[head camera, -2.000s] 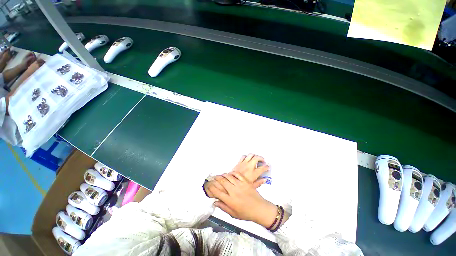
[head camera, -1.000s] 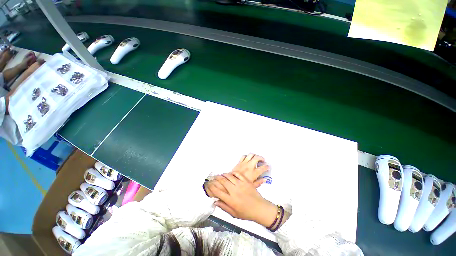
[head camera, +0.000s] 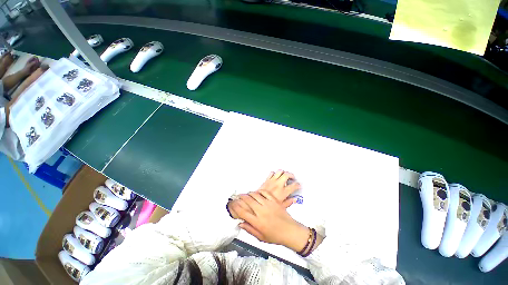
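My left hand [head camera: 280, 186] lies palm down on the white work mat [head camera: 334, 172], fingers spread. A small pale item with blue marks, maybe a label or film [head camera: 299, 199], shows at its fingertips; the rest is hidden, and I cannot tell whether it is gripped. My right hand [head camera: 270, 218] lies flat across the back of my left hand and wrist and holds nothing visible. White handheld devices, probably infrared thermometers [head camera: 434, 211], stand in a row on the dark green bench to the right of the mat.
The green belt [head camera: 312, 83] beyond the mat carries several spaced white devices [head camera: 204, 72]. A brown carton [head camera: 53, 222] of devices is at lower left. A whitish parts tray [head camera: 64, 106] and another person's arms [head camera: 25, 80] are at left. Yellow paper [head camera: 445, 25] hangs above the belt.
The devices on the belt have moved a little to the right. My hands and the row of devices on the right have not visibly moved.
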